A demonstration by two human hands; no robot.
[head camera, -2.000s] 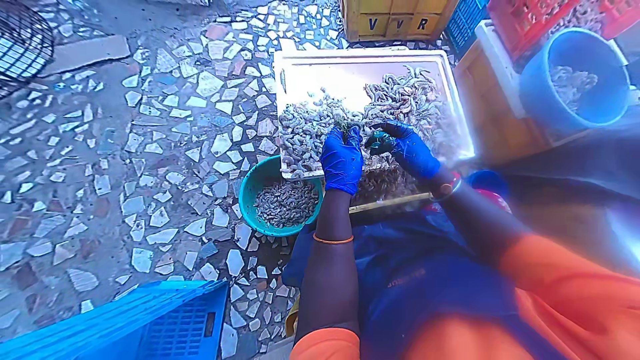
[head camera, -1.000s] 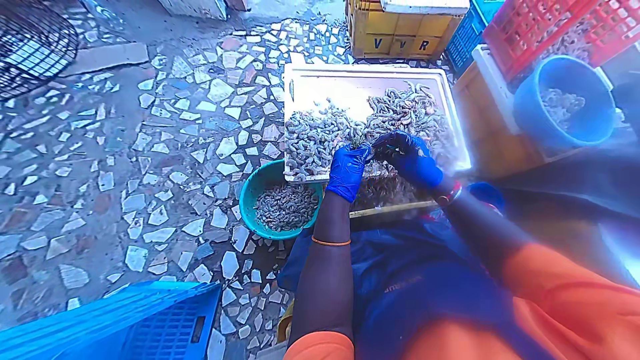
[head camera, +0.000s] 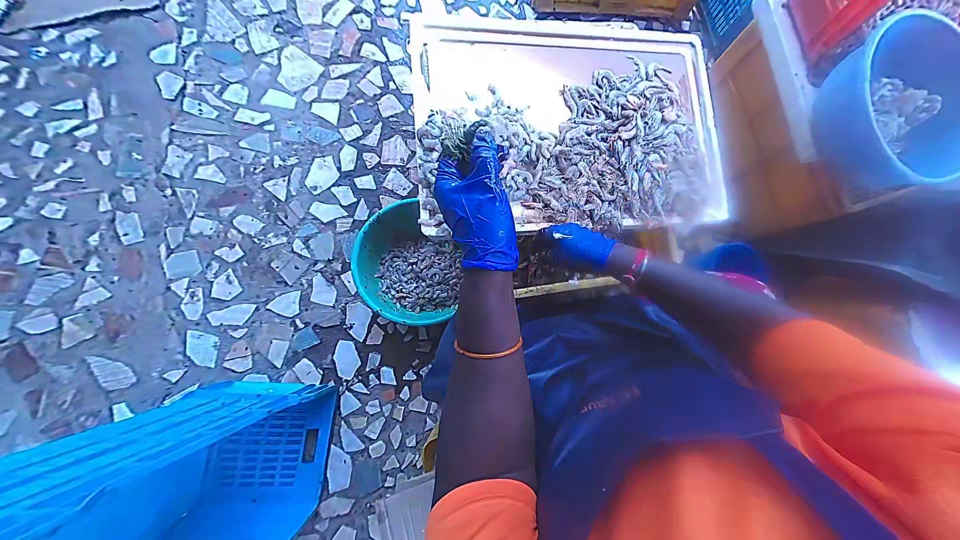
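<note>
A white tray holds a pile of grey shrimp on its right and a paler pile of shrimp on its left. Over the left pile is my left hand in a blue glove, its fingers around a dark, thready bunch that I cannot make out for certain. My right hand, also gloved in blue, is low at the tray's near edge, above a container with a yellowish rim; its fingertips are partly hidden. A green basin with small shrimp stands below the tray's left corner.
A blue plastic crate lies at the lower left on the floor of broken tile pieces. At the right are a blue tub with pale contents, a red crate and a yellowish crate. Another crate stands behind the tray.
My hands were close together over the tray. Now they are apart: the right one has come down to the tray's near edge, the left one is over the left pile.
</note>
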